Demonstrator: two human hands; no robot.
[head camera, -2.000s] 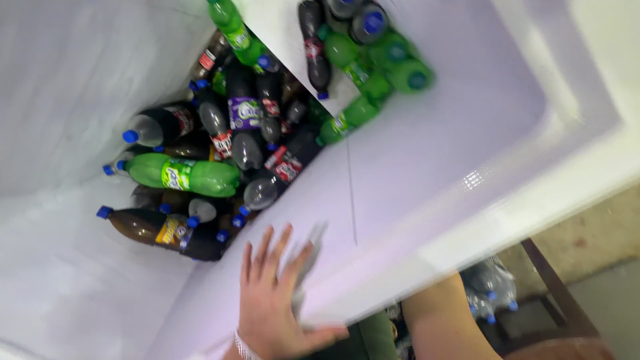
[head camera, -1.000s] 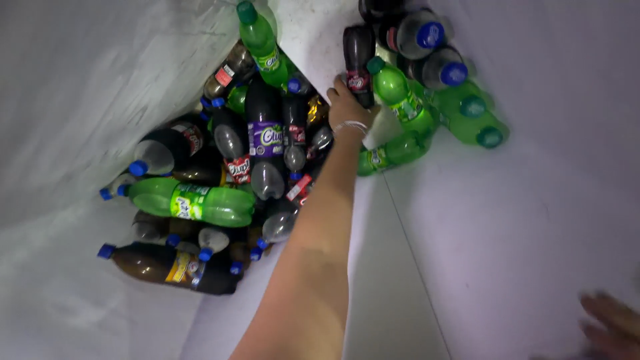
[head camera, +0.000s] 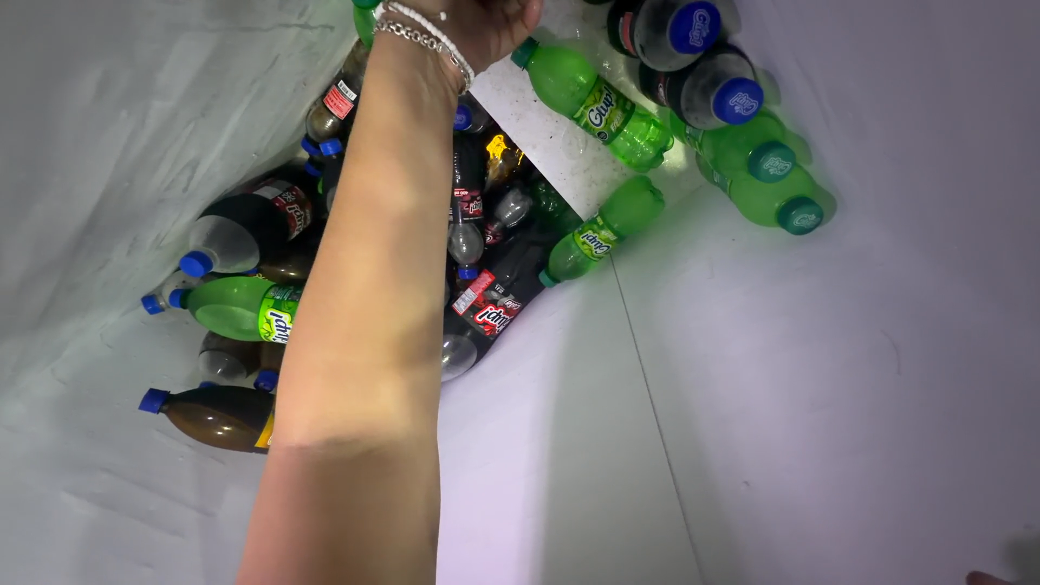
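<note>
My left hand reaches to the top edge, partly cut off, with a white bracelet and a silver chain at the wrist. Whether it holds anything cannot be seen. Just right of it, a green Glup soda bottle lies on the white ledge. A smaller green bottle rests across the ledge's corner. My left forearm hides part of the piled bottles, among them a green one, a dark cola bottle and a brown one. Of my right hand, only a fingertip shows, at the bottom right corner.
Smooth white walls of a deep chest surround the bottles. Blue-capped dark bottles and green-capped bottles stand on the ledge against the right wall. A dark bottle with a blue cap leans by the left wall.
My left hand has moved farther up, past where it touched a small dark bottle on the ledge; that bottle no longer shows there. My right hand has mostly left the view. The view is closer in.
</note>
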